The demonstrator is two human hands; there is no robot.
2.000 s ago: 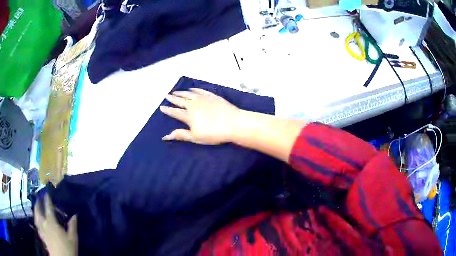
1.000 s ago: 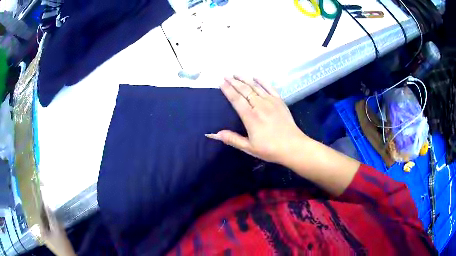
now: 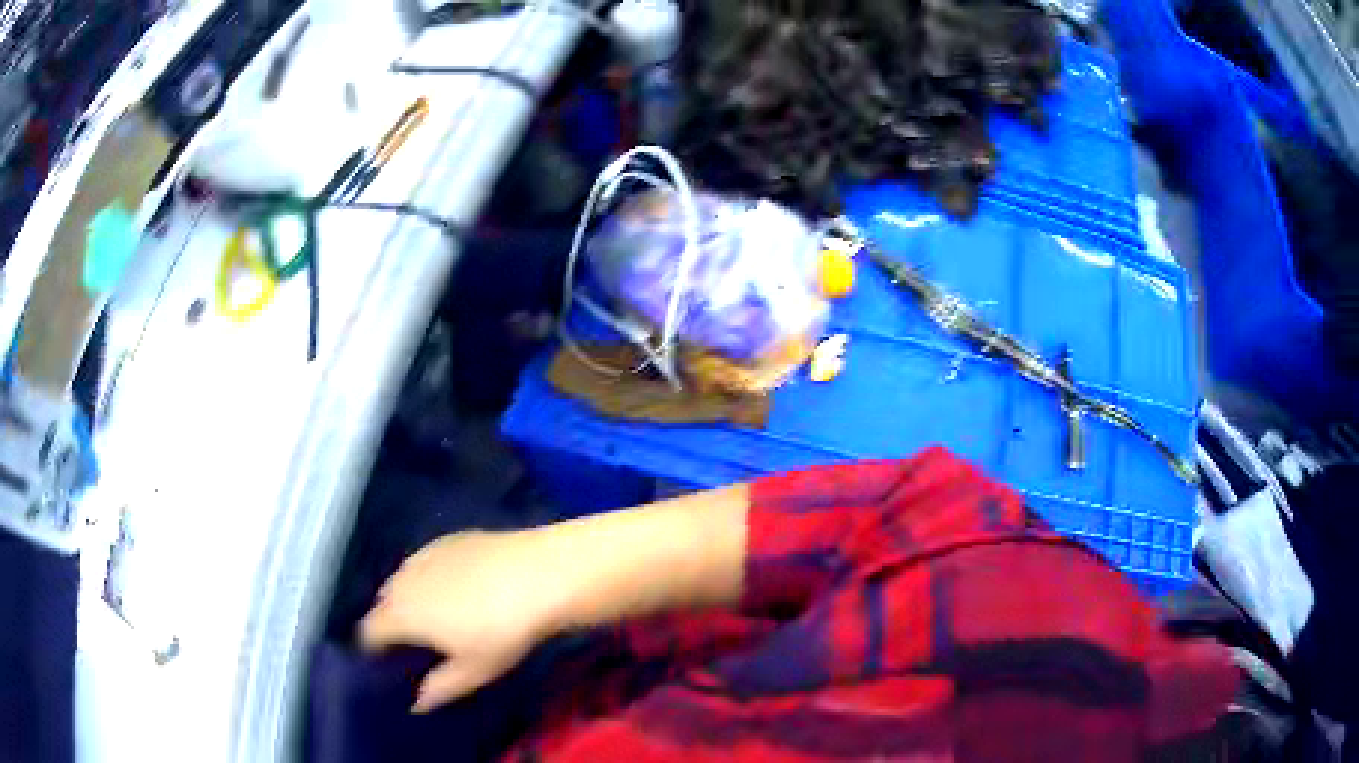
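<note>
My right hand (image 3: pixel 465 608), slightly blurred, is at the lower left beyond the table's front edge. Its fingers point down onto the dark navy cloth (image 3: pixel 391 719), which is cut off by the bottom of the picture. Whether the fingers pinch the cloth or only rest on it cannot be told. My left hand is not in view. The white sewing table (image 3: pixel 194 492) runs up the left side.
Yellow and green scissors (image 3: pixel 268 268) and a thin orange-brown tool (image 3: pixel 400 134) lie on the table. Blue crates (image 3: pixel 954 432) stand to the right, holding a clear-purplish plastic bag (image 3: pixel 730 283), a white cord (image 3: pixel 571 283), a plaid strip (image 3: pixel 984 331) and a dark brown cloth pile (image 3: pixel 879 90).
The view has swung right, so the crates fill the middle and the table is at the left. My left hand has left the picture. My right hand now shows lower left, with little navy cloth visible.
</note>
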